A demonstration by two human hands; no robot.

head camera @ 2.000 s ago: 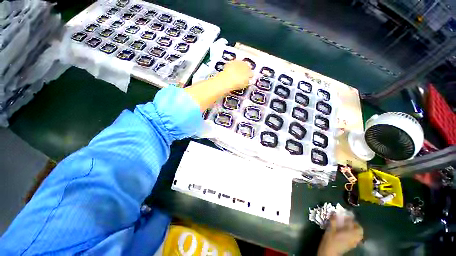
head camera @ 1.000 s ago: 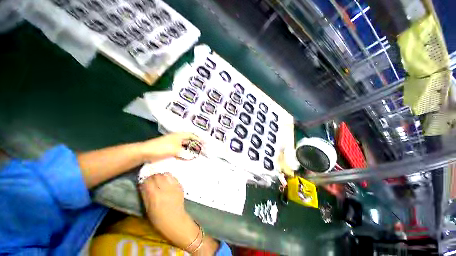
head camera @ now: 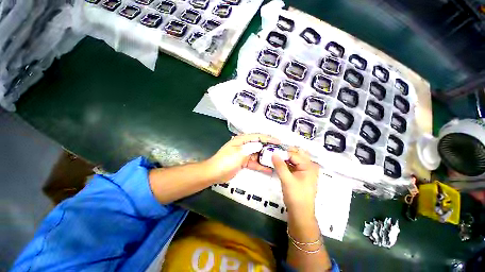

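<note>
My left hand [head camera: 234, 159] holds a dark rounded watch housing [head camera: 267, 155] by its edges, above the near edge of the blister tray. My right hand [head camera: 299, 175] is at the same housing, fingertips on it with a small white piece [head camera: 279, 154] at the fingers. Whether the white piece is stuck to the housing is too small to tell. The white adhesive sheet [head camera: 334, 204] with small black marks lies under my hands and is partly hidden by them. The blister tray [head camera: 226, 99] beyond holds rows of housings, some with paler rims at left, plain black ones at right.
A second tray of housings [head camera: 175, 27] is at upper left, beside translucent stacked trays [head camera: 34, 45]. At right are a white fan [head camera: 461, 147], a yellow bin [head camera: 439, 202] with small items and a liner scrap pile [head camera: 382, 232]. A tan board [head camera: 424, 114] shows under the main tray.
My left hand went from the tray to the sheet with a housing, then up. My right hand left the scrap pile, reached the sheet's left end, and is now at the housing. The view has shifted.
</note>
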